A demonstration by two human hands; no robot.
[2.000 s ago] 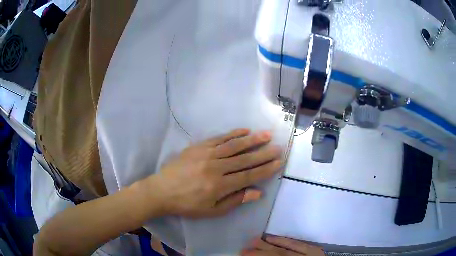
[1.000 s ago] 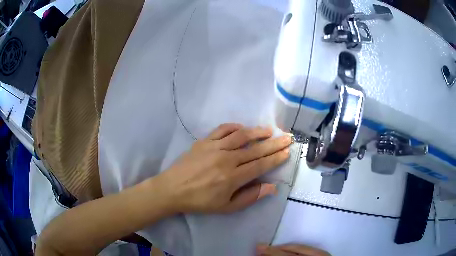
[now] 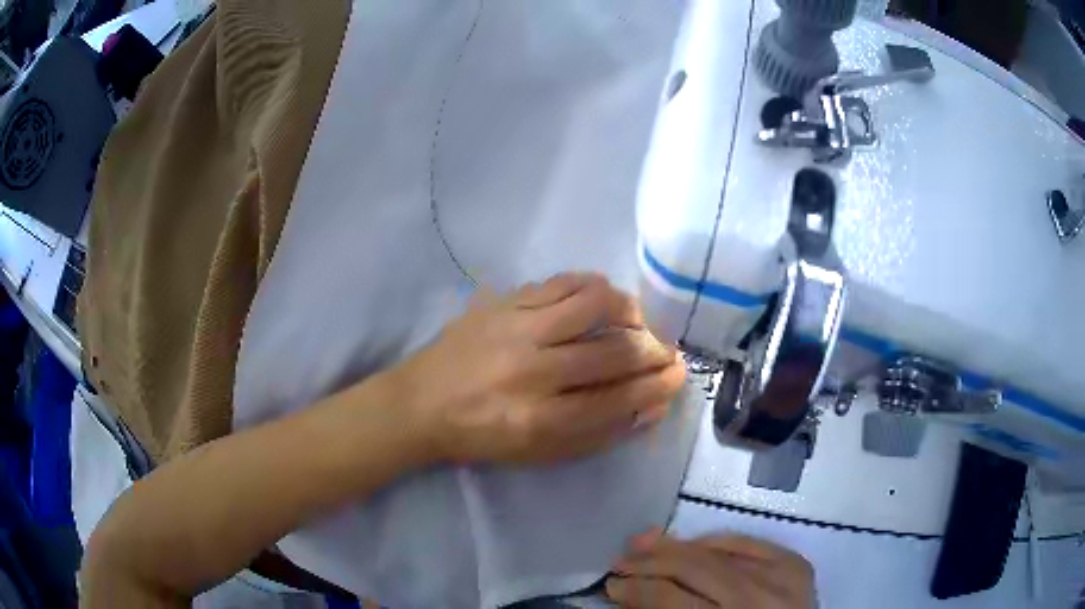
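A large pale panel (image 3: 357, 250) with a curved stitched line lies under the sewing machine head (image 3: 952, 214). A brown ribbed panel (image 3: 155, 238) lies in folds at its left. My left hand (image 3: 535, 369) rests on the pale panel with fingers bent and drawn together, its fingertips beside the presser foot area (image 3: 700, 366). My right hand (image 3: 714, 573), cut off by the bottom edge, is at the panel's lower right edge. Its fingertips touch the edge; whether they pinch it is hard to tell. The needle is hidden.
A black flat rectangle (image 3: 979, 520) and a slim pale stick (image 3: 1033, 553) lie on the white table (image 3: 857, 559) at the right. A grey device with a round grille (image 3: 42, 131) stands at the upper left. Blue crates (image 3: 45, 440) are at the far left.
My left hand's flat fingers have bent and drawn together near the presser foot. My right hand has come further into view. The pale panel has shifted and the brown folds have bunched up.
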